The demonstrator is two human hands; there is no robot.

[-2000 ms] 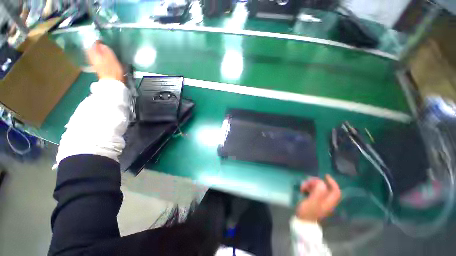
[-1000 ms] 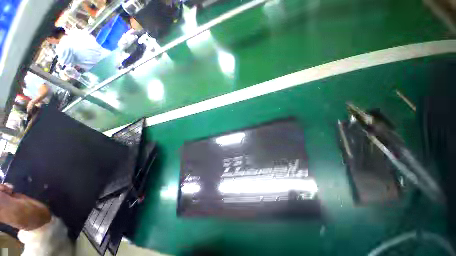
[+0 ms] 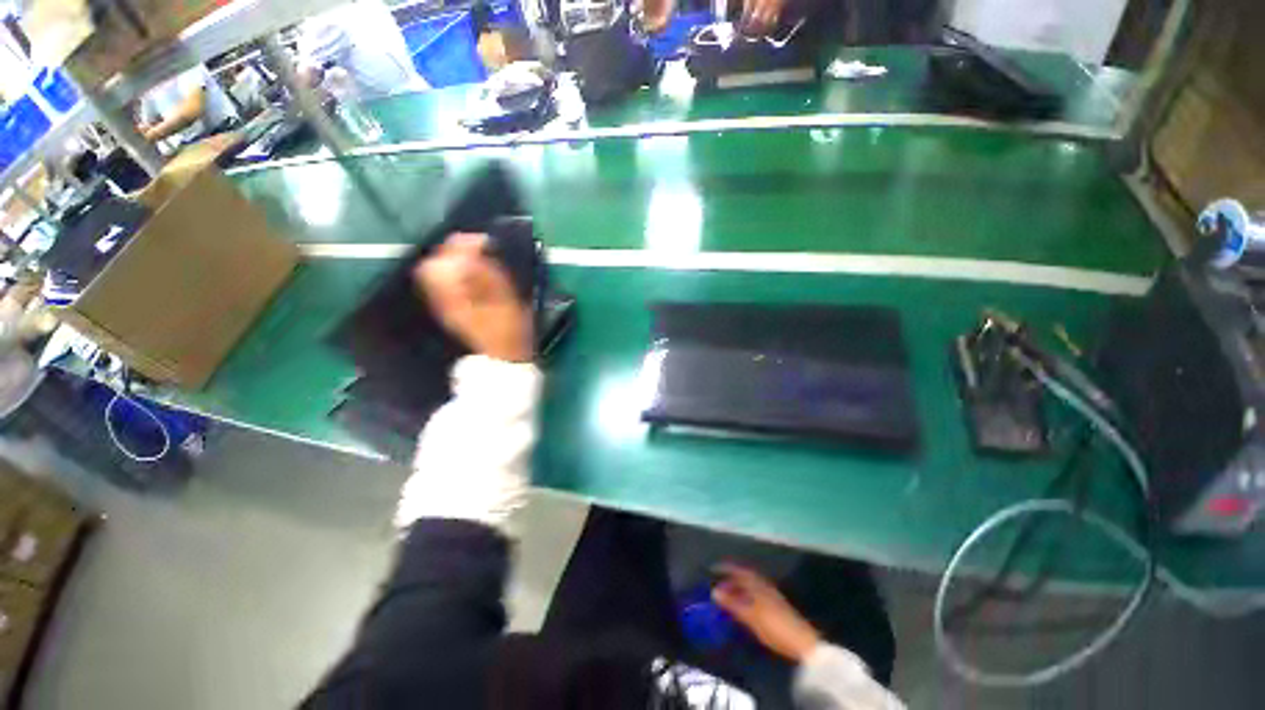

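My left hand [image 3: 479, 298] grips a dark, blurred black panel [image 3: 389, 326] at the left of the bench; the hand hides part of it. Other black sheets lie under and beside it, their edges partly covered. A thin black panel [image 3: 780, 372] lies flat on the green bench in front of me, touched by neither hand. My right hand [image 3: 766, 613] is low over my lap, below the bench edge, beside a small blue thing [image 3: 706, 619]. Its fingers look loosely apart and I see nothing held in them.
An iron stand [image 3: 1006, 395] is right of the flat panel, with a pale tube [image 3: 948, 596] looping over the bench edge. A black station [image 3: 1179, 395] and a reel [image 3: 1222, 230] are at far right. An open carton [image 3: 194, 284] is at left. People's hands show across the bench.
My left hand, at the lower left with a black panel a second ago, is now over the left stack. My right hand has dropped from the bench edge to my lap. The view has turned back.
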